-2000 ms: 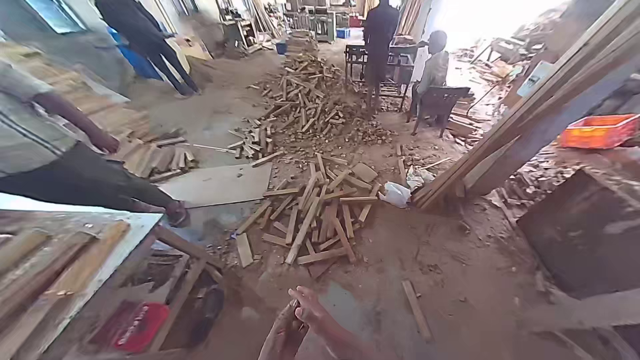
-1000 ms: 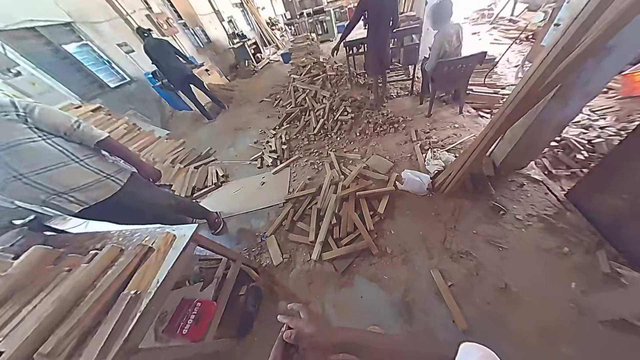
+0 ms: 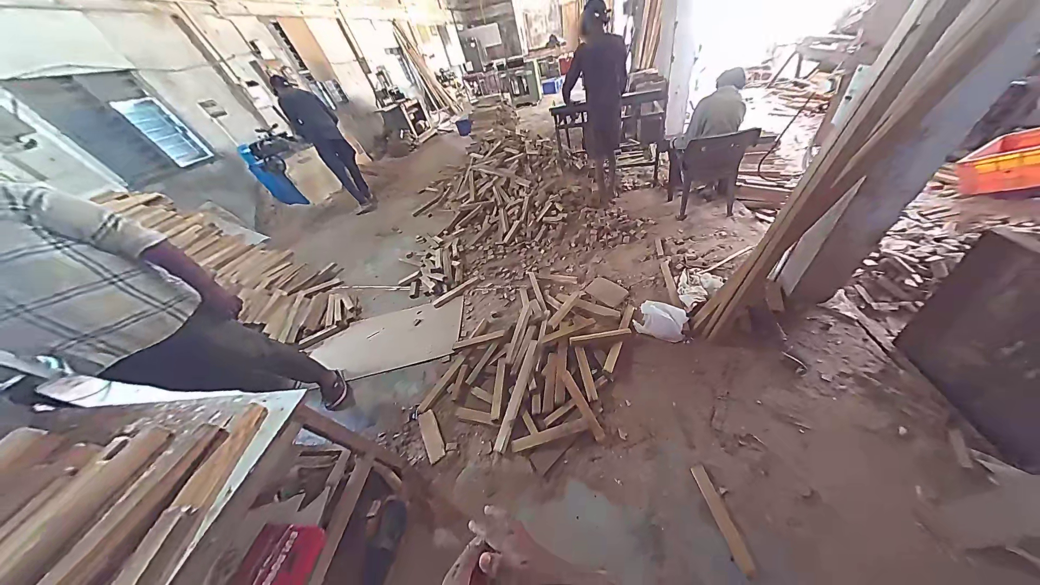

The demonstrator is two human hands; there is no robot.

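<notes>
At the bottom centre, my left hand [image 3: 466, 564] and my right hand [image 3: 520, 548] are close together, seemingly touching, with no object visible in either. Beyond them on the dirty floor lies a loose heap of short wooden battens [image 3: 540, 366]. A single wooden batten [image 3: 723, 520] lies on the floor to their right. To the left, planed wooden boards [image 3: 106, 487] rest side by side on a workbench [image 3: 284, 400]. A red case [image 3: 284, 554] bearing writing is beneath that bench.
A person in a checked shirt [image 3: 89, 276] is at the left beside stacked wood strips [image 3: 227, 260]. A flat panel [image 3: 398, 337] lies on the floor. Leaning planks [image 3: 829, 179] stand right. Farther back are a larger offcut pile [image 3: 516, 183] and several people.
My hands have stayed close together low in the view, their fingers shifting. The person in the checked shirt remains at the left. The view has swung somewhat.
</notes>
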